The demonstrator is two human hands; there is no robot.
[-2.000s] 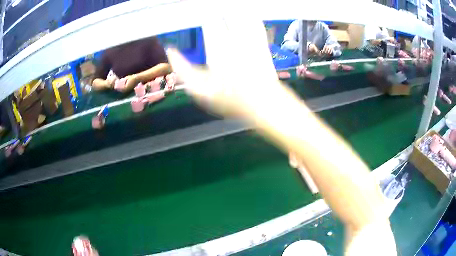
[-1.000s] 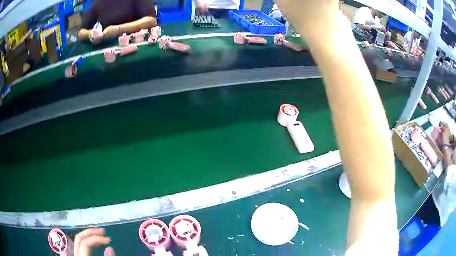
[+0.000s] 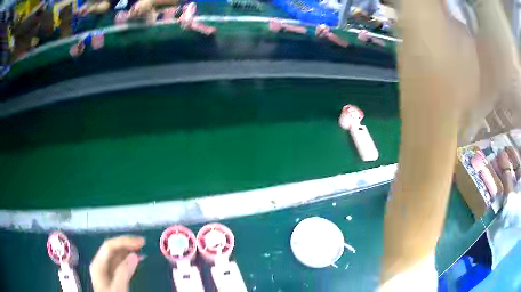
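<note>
Two pink fans with round heads and white spoked centres, one (image 3: 178, 244) beside the other (image 3: 215, 242), lie on the green bench near the front. A third fan (image 3: 59, 248) lies at the far left. My left hand (image 3: 117, 263) is between the third fan and the pair, thumb and forefinger curved apart; a tiny speck by the thumb tip is unclear. My right arm stretches up the right side; my right hand (image 3: 448, 65) is blurred at the upper right and its fingers cannot be made out. A white dish (image 3: 316, 242) holds thin sticks at its right rim.
A pale scuffed rail (image 3: 245, 206) separates bench and conveyor. One pink fan (image 3: 362, 138) lies on the green belt (image 3: 228, 131). More fans lie along the far line, near a blue tray (image 3: 305, 12). A cardboard box (image 3: 472, 185) with pink parts stands at right, beside another person's sleeve (image 3: 507, 225).
The view has tilted down, so the far line sits higher. My right hand has moved right from the top of the picture. My left hand shows more fully, with thumb and forefinger apart.
</note>
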